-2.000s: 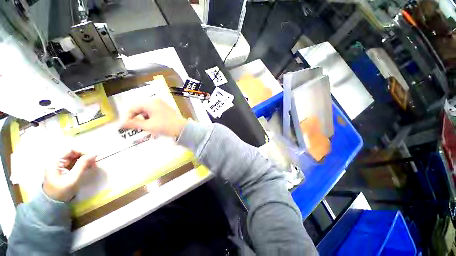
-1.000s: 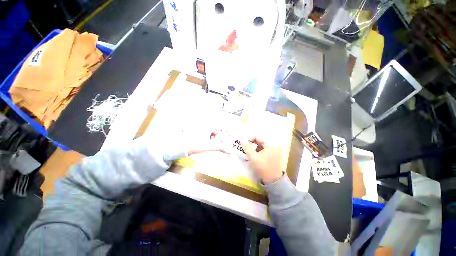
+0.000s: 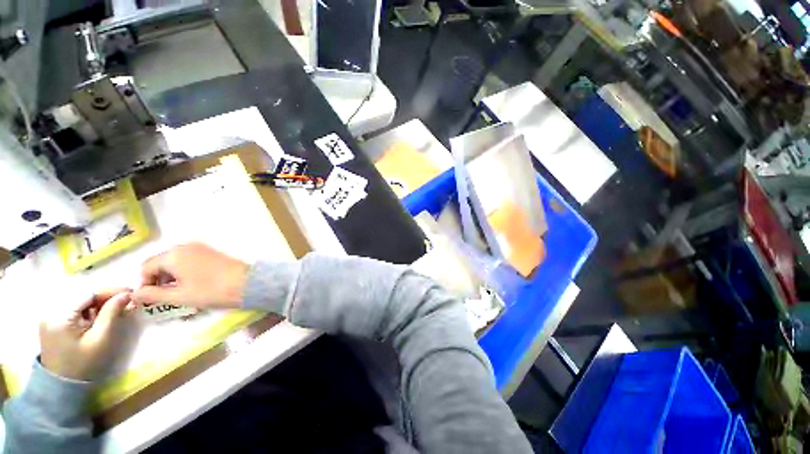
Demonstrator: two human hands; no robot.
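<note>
My left hand [image 3: 82,332] and my right hand [image 3: 191,279] are close together over the white sewing template [image 3: 200,208], their fingertips pinched and almost touching. Whatever lies between the fingertips is too small to tell. A white label with black lettering [image 3: 169,310] shows partly below my right hand. The yellow-edged presser clamp [image 3: 133,222] sits behind my hands, under the machine head [image 3: 107,120] at the upper left.
White labels [image 3: 342,193], a black label [image 3: 289,168] and dark snips [image 3: 282,180] lie right of the template. A blue crate [image 3: 568,226] with cardboard and an orange piece [image 3: 515,239] stands at the right. A screen [image 3: 346,40] stands behind.
The view has swung right, so the orange stack and thread waste are out of view. My hands are now closer together than two seconds ago.
</note>
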